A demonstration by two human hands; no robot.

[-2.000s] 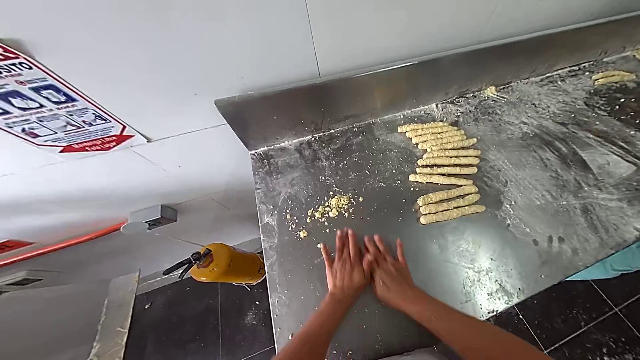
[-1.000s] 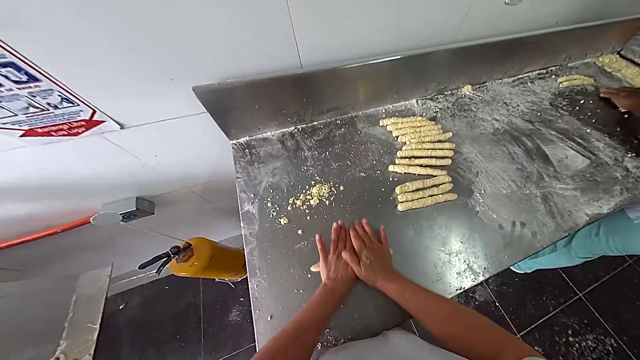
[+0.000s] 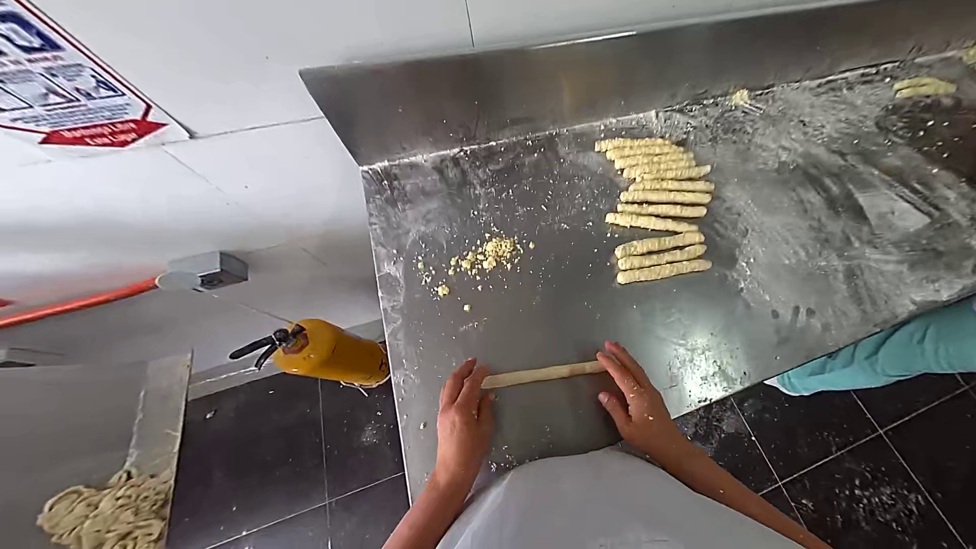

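A thin rope of dough [image 3: 543, 374] lies crosswise on the stainless steel table [image 3: 564, 328] near its front edge. My left hand [image 3: 463, 415] touches the rope's left end with its fingers, palm down. At the right end, the fingertips of my right hand [image 3: 634, 400] rest on the dough, the thumb apart from the fingers. Beyond my right hand, several dough sticks [image 3: 663, 210] are lined up in a column. Crumbs of dough [image 3: 492, 255] are scattered beyond my left hand.
Flour coats the table's right side, where more dough pieces [image 3: 924, 87] lie far back. A steel backsplash [image 3: 534, 99] runs behind. A yellow fire extinguisher [image 3: 335, 352] stands left of the table. A dough heap [image 3: 110, 509] sits lower left. A person's teal-clothed leg [image 3: 892, 351] shows at right.
My hands, close together and overlapping before, have moved apart to the two ends of the dough rope, which now shows between them. The other person's hand at the far right has left view.
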